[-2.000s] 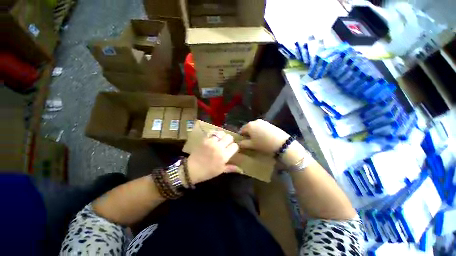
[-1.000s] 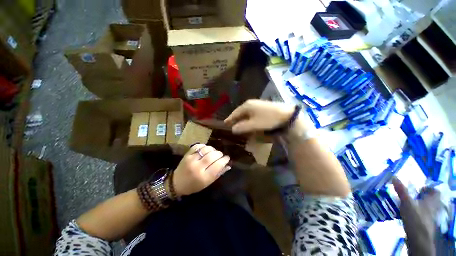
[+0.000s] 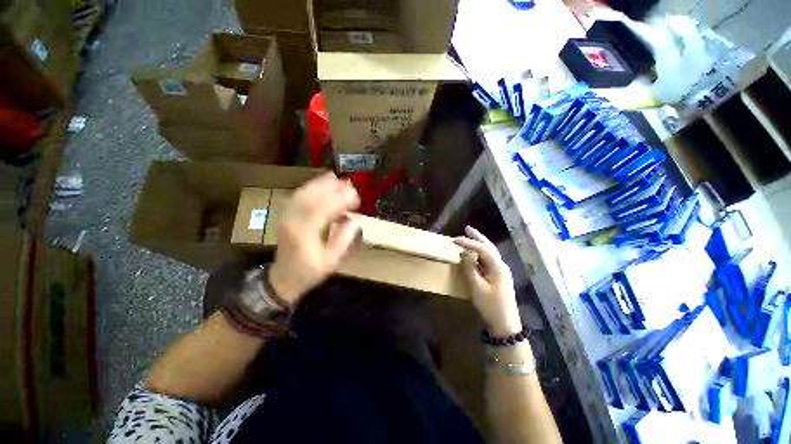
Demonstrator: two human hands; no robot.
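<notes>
A brown inner carton [image 3: 403, 257] lies across my lap, its long lid edge nearly down, with a narrow gap or fold along the top. My right hand [image 3: 490, 273] holds its right end, thumb and fingers around the corner. My left hand [image 3: 317, 230] is at its left end, blurred, with the fingers curled; whether it grips the carton is hard to tell. Left of it, a low open master carton [image 3: 173, 204] holds closed inner cartons [image 3: 252, 215] in a row, partly hidden by my left hand.
A white-topped table [image 3: 512, 186] at right bears piles of blue-white retail boxes [image 3: 598, 147], a black box [image 3: 597, 61], a clear plastic bag [image 3: 694, 69] and a divided cardboard rack [image 3: 720, 156]. A tall shipping carton [image 3: 377, 121] stands ahead, with open cartons [image 3: 208, 104] beside it.
The inner carton's flaps were open and are now folded over. My right hand has moved to its right end, my left hand up and left. Another person's hand over the table has gone.
</notes>
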